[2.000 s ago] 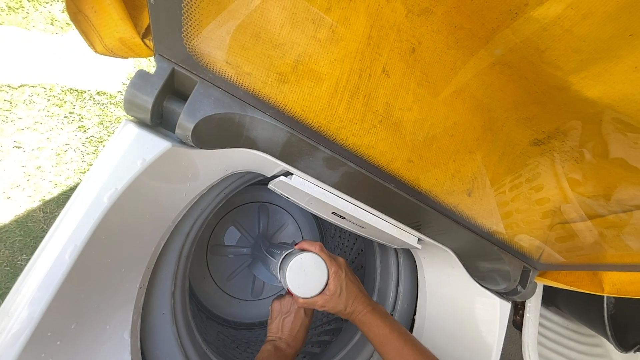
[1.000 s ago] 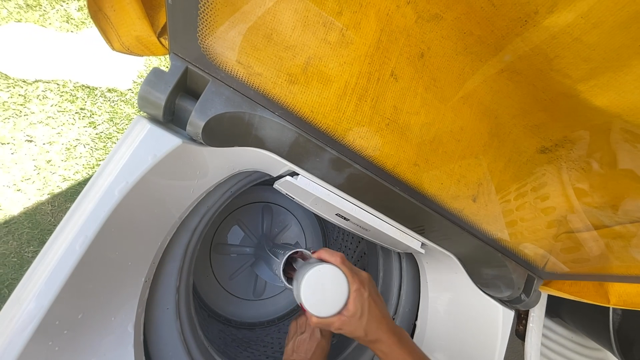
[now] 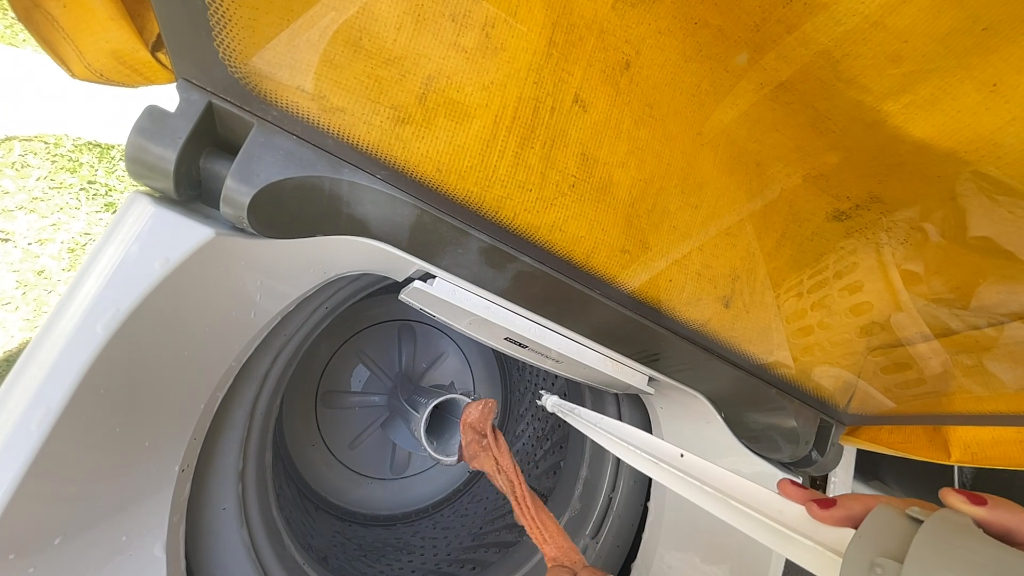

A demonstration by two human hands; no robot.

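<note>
A grey upright tube (image 3: 438, 436) with a round opening rises from the middle of the washing machine's drum (image 3: 376, 496). My left hand (image 3: 520, 480), seen narrow and edge-on, seems to reach from the bottom edge to the tube's right rim; its fingers cannot be made out. At the lower right, my right hand (image 3: 856, 508), with red nails, holds a grey round cap (image 3: 936, 544). From the cap a long white tapered part (image 3: 696, 472) slants up and left, its small tip above the drum's right wall, apart from the tube.
The washing machine's white top rim (image 3: 128, 376) surrounds the drum. A white dispenser cover (image 3: 520, 336) juts over its upper edge. The raised lid (image 3: 496, 264) stands against yellow covering material (image 3: 640, 120). Sunlit grass (image 3: 56, 216) lies at the left.
My right hand has moved right, away from the tube, with the cap; the long white part now shows. My left hand reaches the tube's right rim.
</note>
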